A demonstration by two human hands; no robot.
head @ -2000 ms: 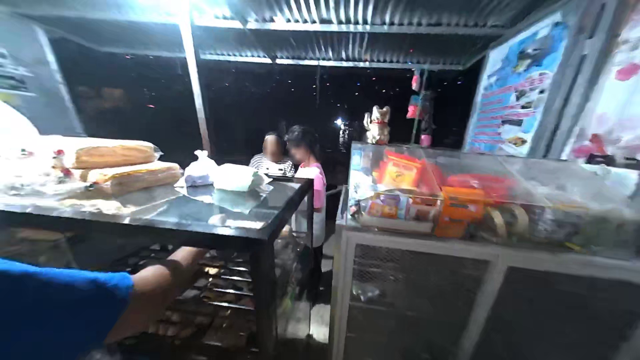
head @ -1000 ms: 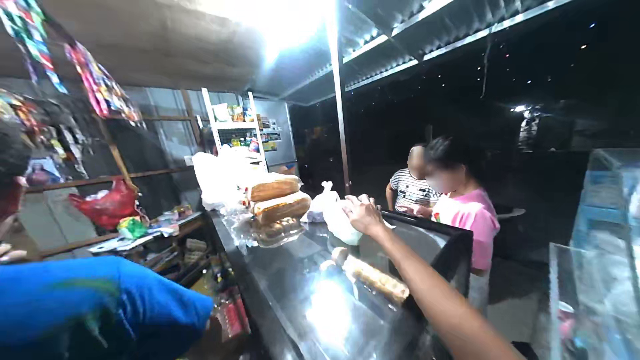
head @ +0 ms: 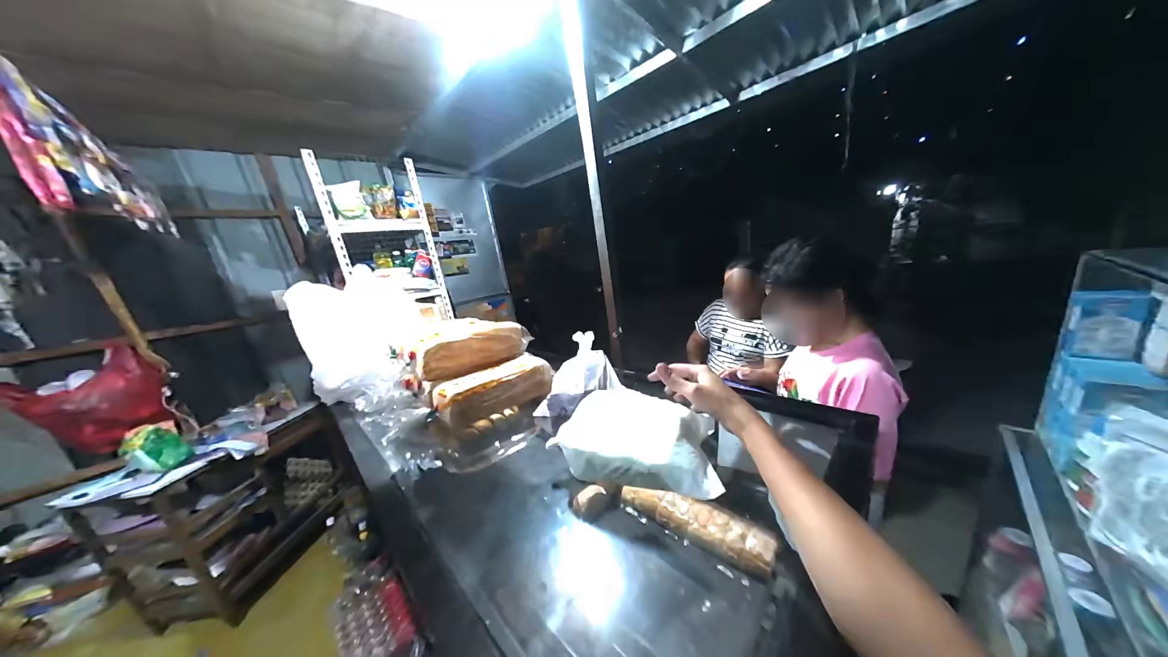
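Note:
My right hand [head: 698, 392] reaches over the glossy black counter [head: 493, 566] from the lower right, fingers spread and pointing left, nothing visible in it. Just below and left of it lies a white plastic-wrapped bundle [head: 634, 438]; whether they touch is unclear. Behind that bundle stands a knotted plastic bag [head: 582, 370]. Farther left, wrapped loaves of bread [head: 493, 381] are stacked beside a bulging white plastic bag [head: 333, 338]. Nearer me lie a long clear-wrapped roll of food [head: 703, 525] and a small round brown thing [head: 591, 502]. My left hand is out of view.
Two people, one in a striped shirt [head: 730, 336] and one in a pink shirt [head: 844, 374], are beyond the counter. A metal post [head: 591, 182] rises behind it. A glass case [head: 1049, 511] is at right; a wooden table [head: 182, 538] and white shelving [head: 383, 225] are at left.
My right hand was at the white bundle a second ago and is now to its upper right. My blue-sleeved left arm has left view. The view swung left from the first frame.

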